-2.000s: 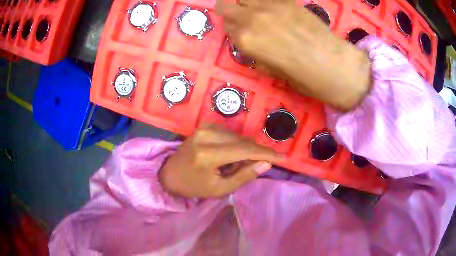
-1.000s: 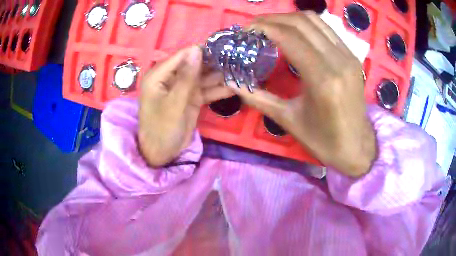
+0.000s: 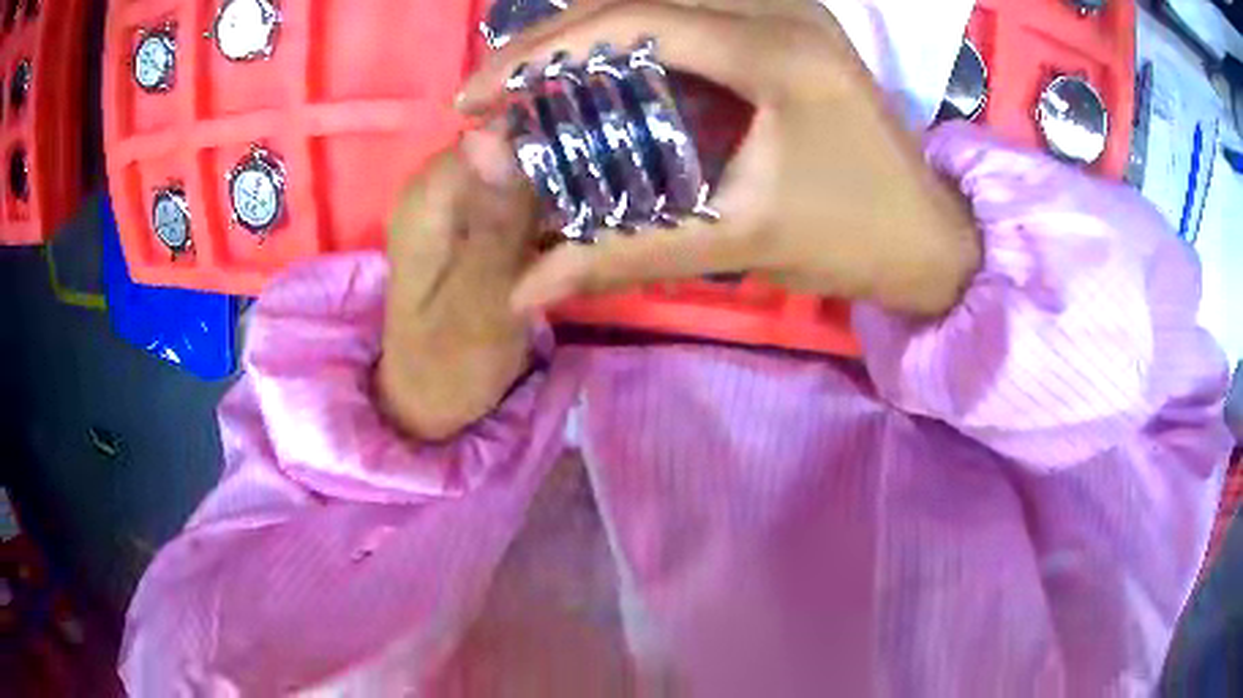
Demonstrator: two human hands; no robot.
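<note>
A stack of several watch heads (image 3: 609, 145) is held sideways above the tray, with shiny silver rims and lugs showing. My right hand (image 3: 804, 157) is shut on the stack, its fingers over the top lugs and its thumb under the lower ones. My left hand (image 3: 461, 280) is at the left end of the stack; its fingertips are partly hidden, and I cannot tell if they grip it. The orange-red compartment tray (image 3: 361, 82) lies beneath both hands, with pale case backs (image 3: 256, 191) in its left pockets.
Glossy dark watch heads (image 3: 1073, 116) sit in the tray's right pockets. A white sheet (image 3: 907, 48) lies over part of the tray. Another orange-red tray (image 3: 57, 150) is at the far left, a blue object (image 3: 175, 325) below it. Papers (image 3: 1175, 150) are at the right.
Both hands first worked apart over the tray, then came together around the stack. The stack has since turned so its ribbed side shows clearly. The view has shifted.
</note>
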